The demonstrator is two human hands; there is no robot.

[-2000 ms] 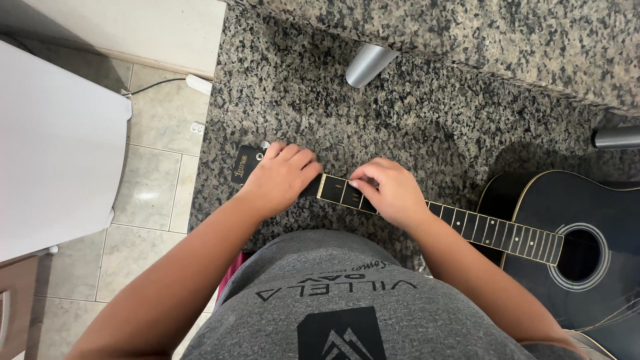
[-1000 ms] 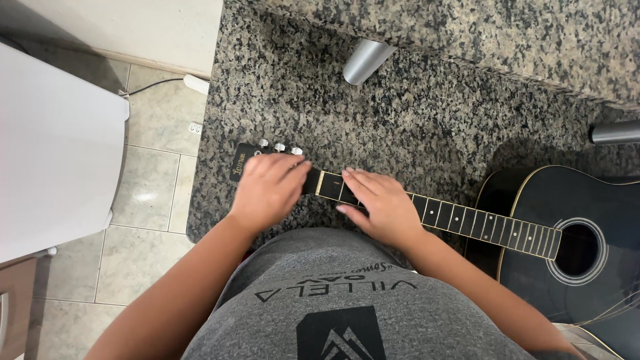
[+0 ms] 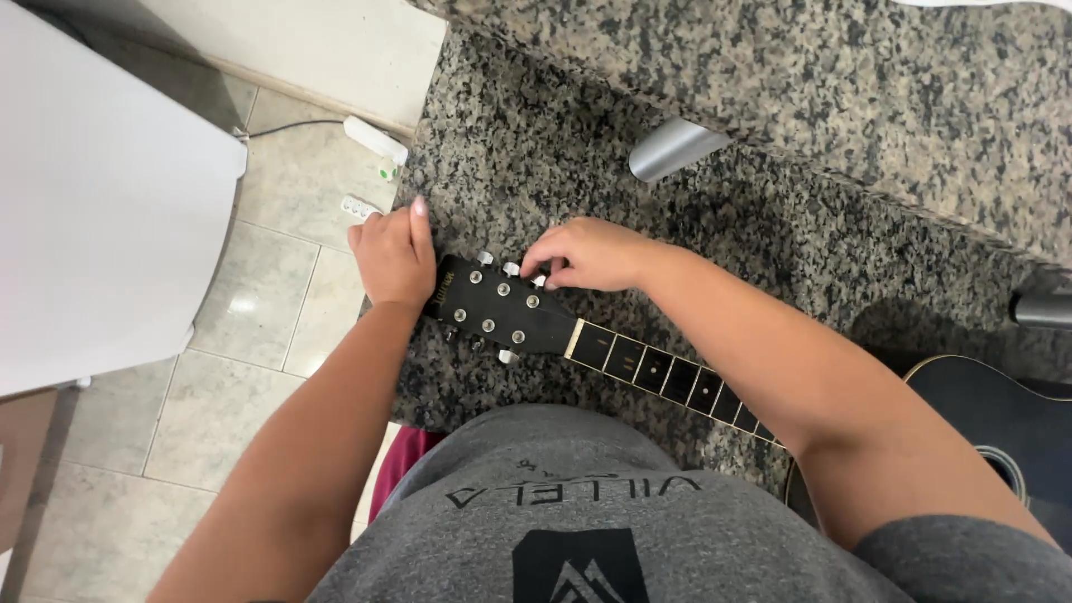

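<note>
A black acoustic guitar (image 3: 997, 410) lies on a speckled granite counter, its body at the right and its neck (image 3: 662, 371) pointing left; no strings show on the neck. The black headstock (image 3: 494, 308) has silver tuning pegs along both edges. My right hand (image 3: 586, 254) has its thumb and a finger at the tuning peg (image 3: 539, 281) closest to the nut on the far edge. My left hand (image 3: 395, 255) rests with curled fingers at the headstock's end, by the counter's left edge; whether it grips the headstock is hidden. My right forearm crosses above the neck.
A raised granite ledge (image 3: 837, 100) stands on metal tube legs (image 3: 677, 149) along the far side. Left of the counter are a tiled floor (image 3: 243, 327), white power strips (image 3: 374, 139) with a cable, and a large white appliance (image 3: 109, 201).
My left hand has moved left from the headstock's neck end to its tip. My right hand has gone from the upper neck to the far-side tuning pegs. The headstock is now uncovered.
</note>
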